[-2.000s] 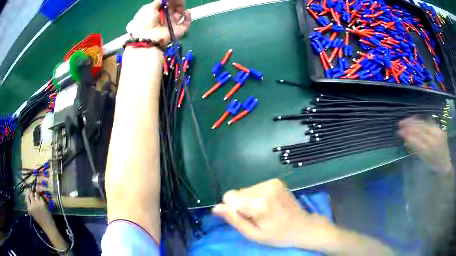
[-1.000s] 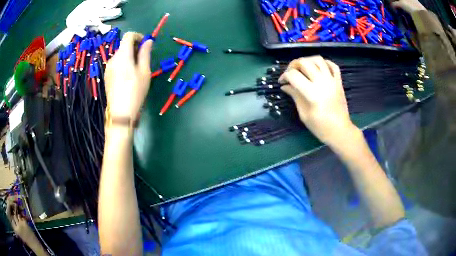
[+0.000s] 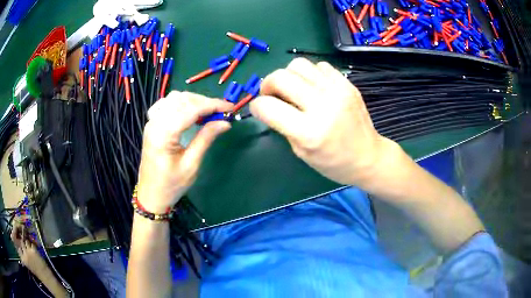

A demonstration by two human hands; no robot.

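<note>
My left hand (image 3: 180,139) pinches a blue connector housing (image 3: 213,118) between thumb and index finger, above the green bench. My right hand (image 3: 317,113) pinches a black cable (image 3: 245,115) by its end, the tip at the housing. Whether the tip is inside cannot be told. The fingers hide most of both pieces. Loose blue-red connectors (image 3: 236,61) lie just beyond the hands. Finished leads (image 3: 125,55) lie in a thick pile at left, blue-red ends away from me. Loose black cables (image 3: 425,102) lie at right, partly behind my right hand.
A black parts tray (image 3: 407,51) heaped with blue-red pieces stands at upper right. A white glove (image 3: 119,11) lies beyond the left pile. A dark bench machine (image 3: 67,157) with a green round part stands at left. A person's hand (image 3: 24,241) shows at lower left.
My left hand has moved nearer to me with the connector. My right hand has moved left from the cable bundle with a cable, and the hands now meet. The neighbour's arm at upper right is gone.
</note>
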